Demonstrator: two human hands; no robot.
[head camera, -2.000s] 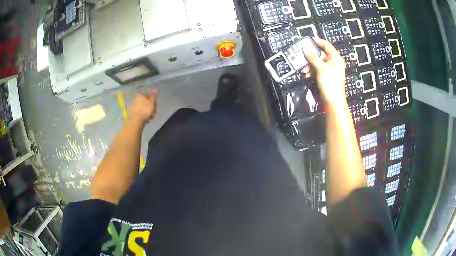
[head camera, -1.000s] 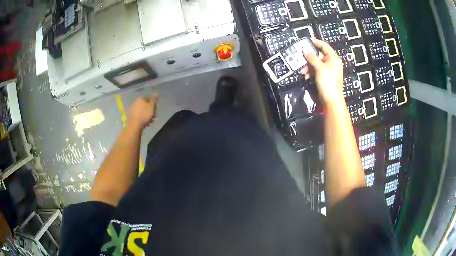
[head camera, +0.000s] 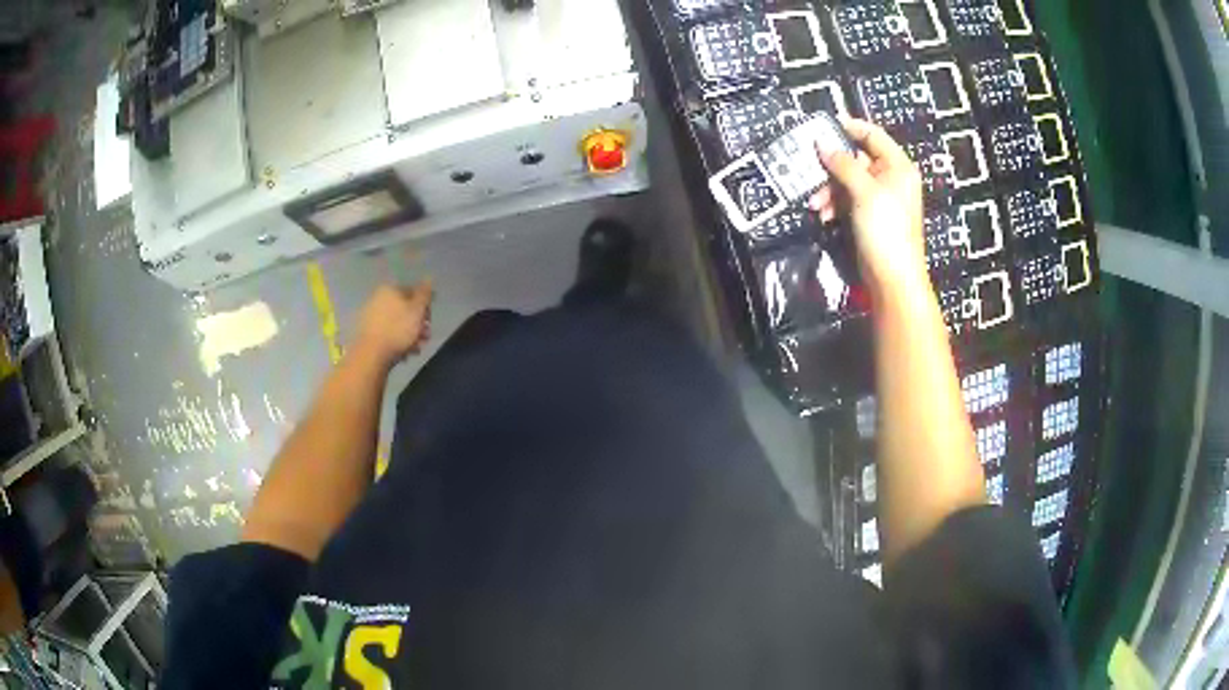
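My right hand (head camera: 873, 189) holds a front housing (head camera: 784, 171) by its keypad end, between thumb and fingers. Its white-outlined window points to the lower left. The housing is above the black blister tray (head camera: 806, 353), whose rows hold housings with key grids and outlined windows. My left hand (head camera: 394, 321) is in front of the bench press machine, below its control display; its fingers look curled and I cannot tell whether they hold anything.
The white-grey bench press machine (head camera: 492, 185) stands at the upper left, with a control display (head camera: 355, 210) and a red emergency stop (head camera: 605, 150). Trayed parts with pale key grids (head camera: 985, 388) lie at the lower right. A white frame (head camera: 101, 609) stands at the lower left.
My left hand has moved slightly down, away from the machine. My right hand still holds the housing, now turned a little and slightly lower.
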